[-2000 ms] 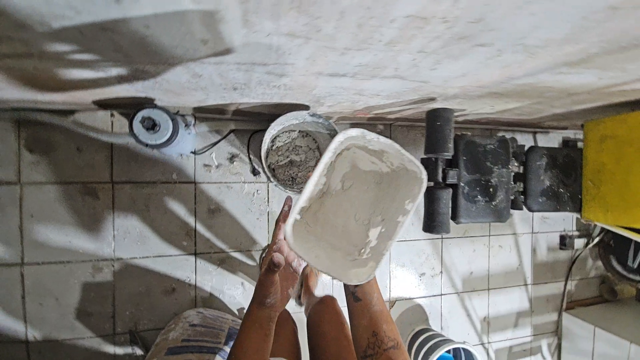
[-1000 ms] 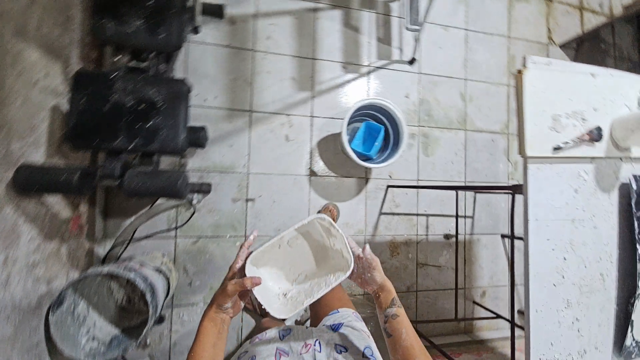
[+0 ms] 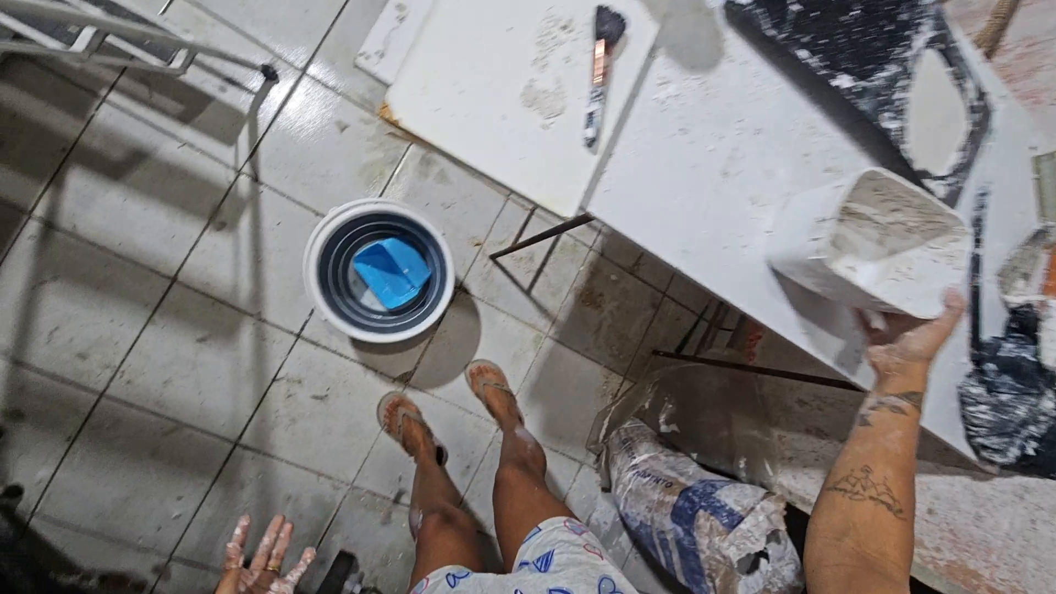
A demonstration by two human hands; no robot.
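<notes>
My right hand [image 3: 907, 334] grips the near rim of a white plastic tub [image 3: 825, 247], which is tilted over the white tabletop [image 3: 685, 181]. Residue coats the tub's inner wall. At the lower left, my left hand [image 3: 266, 557] holds nothing, its fingers spread and dusted with white. A brush [image 3: 600, 74] with dark bristles lies on a white board on the table. On the floor stands a round bucket [image 3: 313, 268] with a blue plastic container [image 3: 392, 272] inside it. Whether the tub touches the tabletop cannot be told.
Below the table leans a torn bag [image 3: 693, 511] of powder. A black, white-spattered panel [image 3: 833, 58] lies at the table's far side, and crumpled black plastic [image 3: 1011, 396] at its right end. A metal frame [image 3: 140, 41] stands at the upper left.
The view has swung round strongly. A second ago both hands held the tub in front of my body; now my left hand is off it, and my right hand has it over the table.
</notes>
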